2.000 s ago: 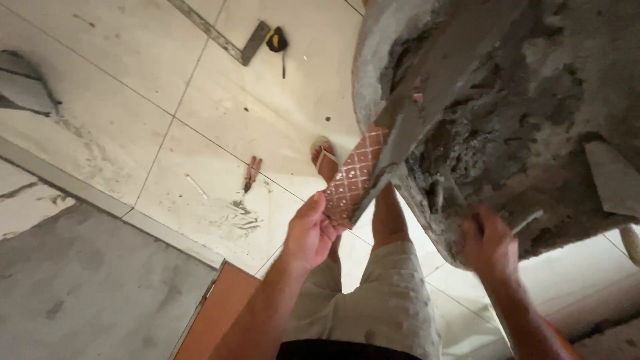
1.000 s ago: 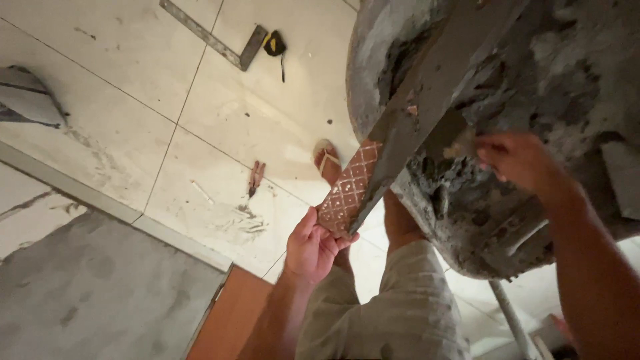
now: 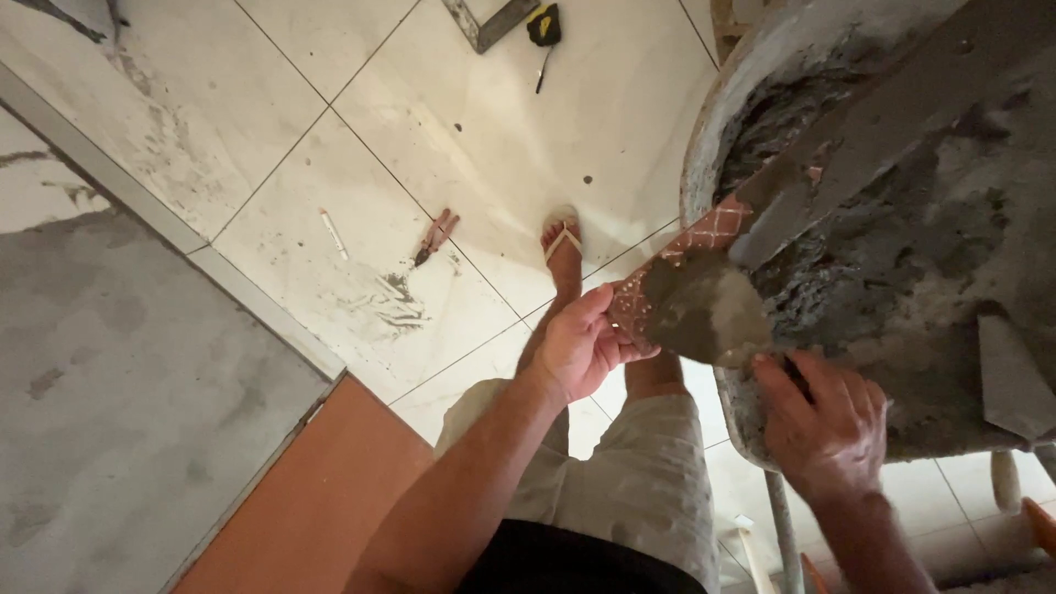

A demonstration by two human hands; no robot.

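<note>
My left hand (image 3: 582, 346) grips the near end of a long strip of terracotta tile (image 3: 722, 221), whose gridded back faces up. Grey mortar coats the strip's far part, which lies over the wheelbarrow tray (image 3: 697, 157). My right hand (image 3: 825, 412) is closed on a trowel, its handle mostly hidden by the fingers. The mortar-smeared trowel blade (image 3: 709, 309) rests over the strip near my left fingers. Wet mortar (image 3: 891, 247) fills part of the tray. A grey angular piece (image 3: 1015, 375) leans in it at the right.
Pincers (image 3: 436, 238) and a white stick (image 3: 333, 233) lie on the tiled floor left of my foot. Farther off are a tape measure (image 3: 544, 26) and a metal square (image 3: 483, 29). A raised edge (image 3: 107, 169) runs at left, beside an orange panel (image 3: 322, 487).
My right hand has moved from over the mortar toward me, bringing the trowel blade onto the near end of the strip. My left hand still holds that end. The view has shifted.
</note>
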